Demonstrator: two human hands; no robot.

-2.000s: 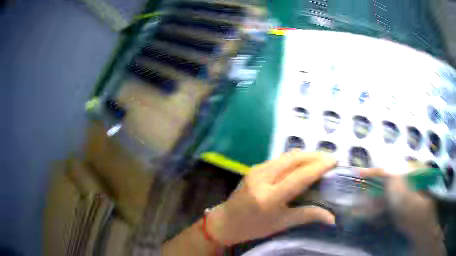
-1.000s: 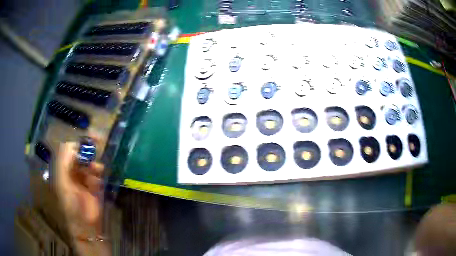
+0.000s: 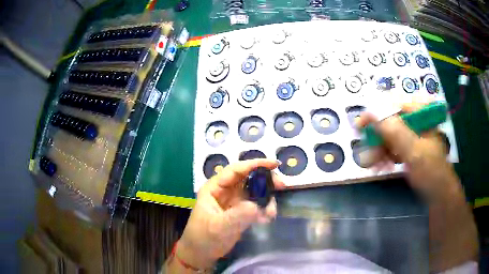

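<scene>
My left hand grips a round black speaker driver by its edge, with its dark-blue face showing, just above the near edge of the white foam tray. My right hand, slightly blurred, holds the green handle over the right part of the tray. The handle's tip and the pockets beneath are partly hidden by the hand. The tray's far rows hold drivers with pale rings. The visible pockets in its two near rows, left of my right hand, are black with tan centres.
A clear plastic blister tray with tight rows of black drivers lies at left. Another clear tray stands at the far side. A small dark part lies on the green mat. Cardboard sheets are stacked at far right.
My left hand has moved right from the blister tray with the driver, to the foam tray's near edge. My right hand has come in over the tray with the green handle. The view is sharper.
</scene>
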